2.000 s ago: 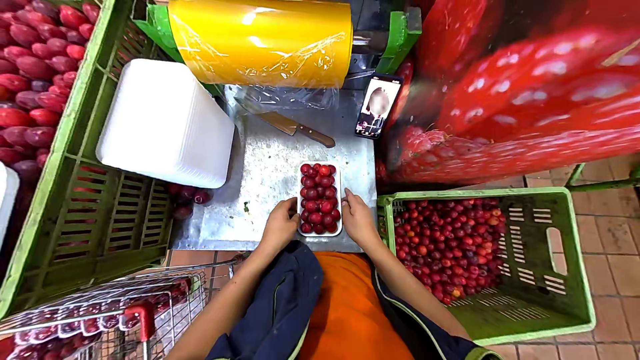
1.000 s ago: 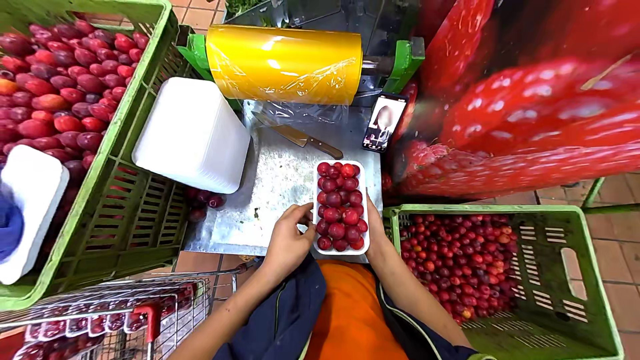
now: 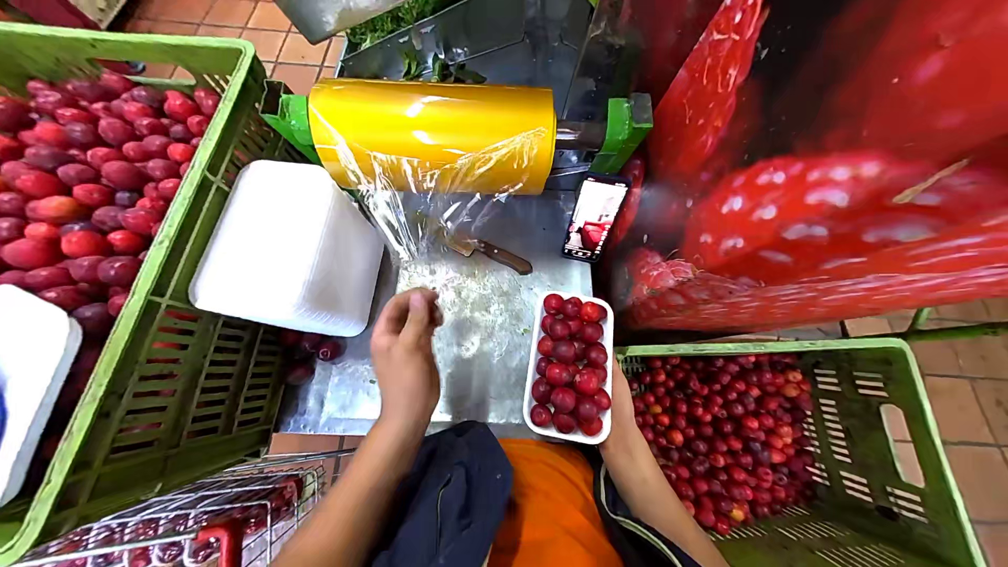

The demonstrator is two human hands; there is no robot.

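A white foam tray [image 3: 529, 370] of red plums [image 3: 562, 374] lies at the right edge of the metal work surface [image 3: 472, 331]. My right hand [image 3: 618, 413] holds it from the right, fingers hidden beneath. My left hand [image 3: 405, 346] is over the surface, left of the tray, its fingers curled; whether anything is between them cannot be told. Beyond it, loose clear film [image 3: 425, 213] hangs from a yellow-looking roll of plastic film [image 3: 433, 134]. A wooden-handled knife [image 3: 504, 257] lies in front of the roll, its blade partly under the film.
Stacked white foam trays [image 3: 283, 248] stand at left beside a green crate [image 3: 165, 331] of plums. Another green crate [image 3: 906, 409] with plums is at right. A phone [image 3: 596, 216] leans near the roll's right bracket [image 3: 622, 134]. A wire cart [image 3: 276, 512] is at lower left.
My left hand has come off the plum tray and moved left and forward. The tray, held at both sides before, is now in my right hand and farther right.
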